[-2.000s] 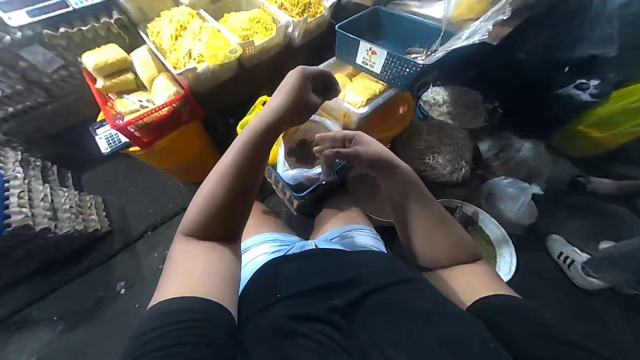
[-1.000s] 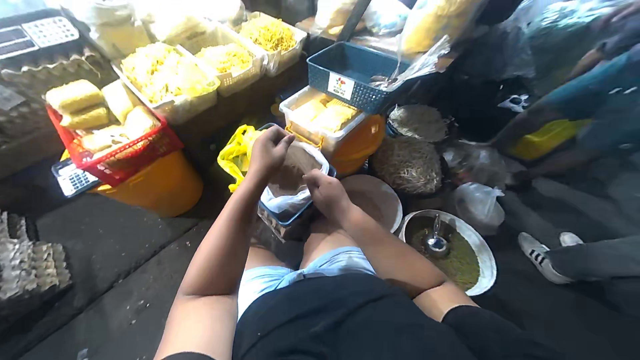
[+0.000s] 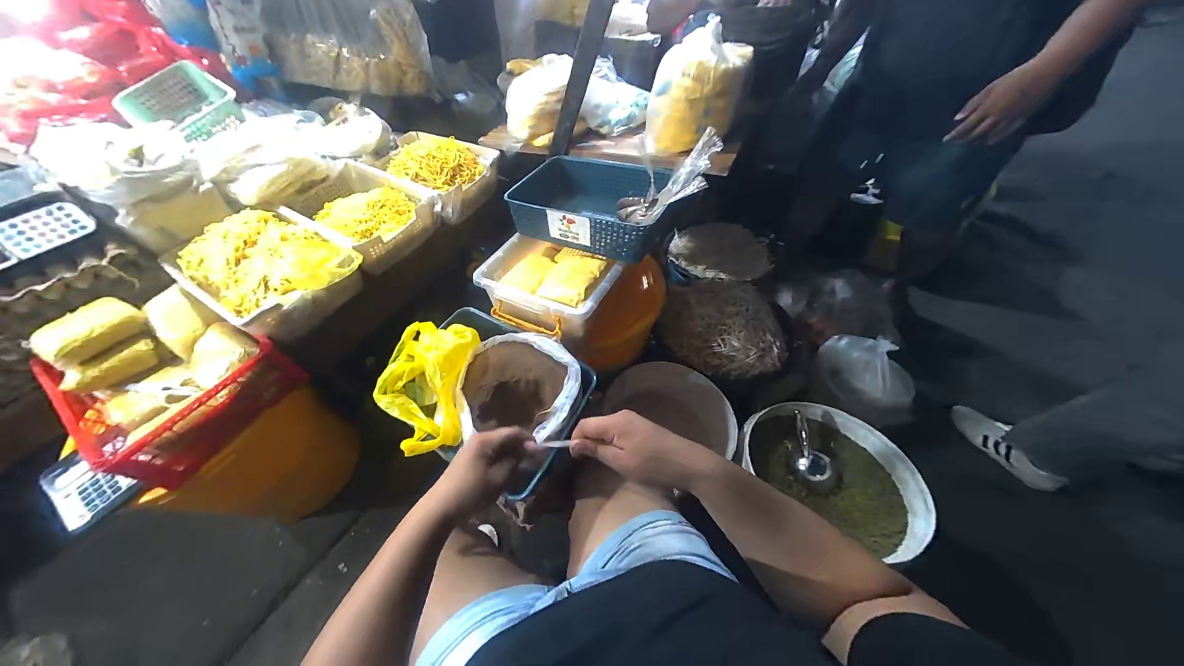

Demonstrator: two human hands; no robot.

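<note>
Between my thumbs and fingers I pinch a small white strip, perhaps plastic (image 3: 553, 444). My left hand (image 3: 497, 462) has one end and my right hand (image 3: 629, 447) the other, just over the near edge of a white plastic bag (image 3: 470, 427). The bag is open, lines a blue basket (image 3: 585, 393) and holds a brown powdery substance (image 3: 518, 384). A yellow plastic bag (image 3: 421, 375) hangs at its left side. Right of my right hand is a round basin of brown contents (image 3: 673, 402), and past it a metal basin (image 3: 911, 462) with greenish contents and a metal ladle (image 3: 812, 465).
At left, a red crate (image 3: 277, 365) of yellow packs sits on an orange bucket (image 3: 268, 453), with a calculator (image 3: 83, 495) beside it. White baskets (image 3: 347, 268) of yellow noodles stand behind. An empty-looking blue basket (image 3: 536, 222) is ahead. Another person (image 3: 999, 111) stands at right.
My hands have come together at the near edge of the white bag, with a white strip now visible between them. A standing person shows at upper right. The view has shifted.
</note>
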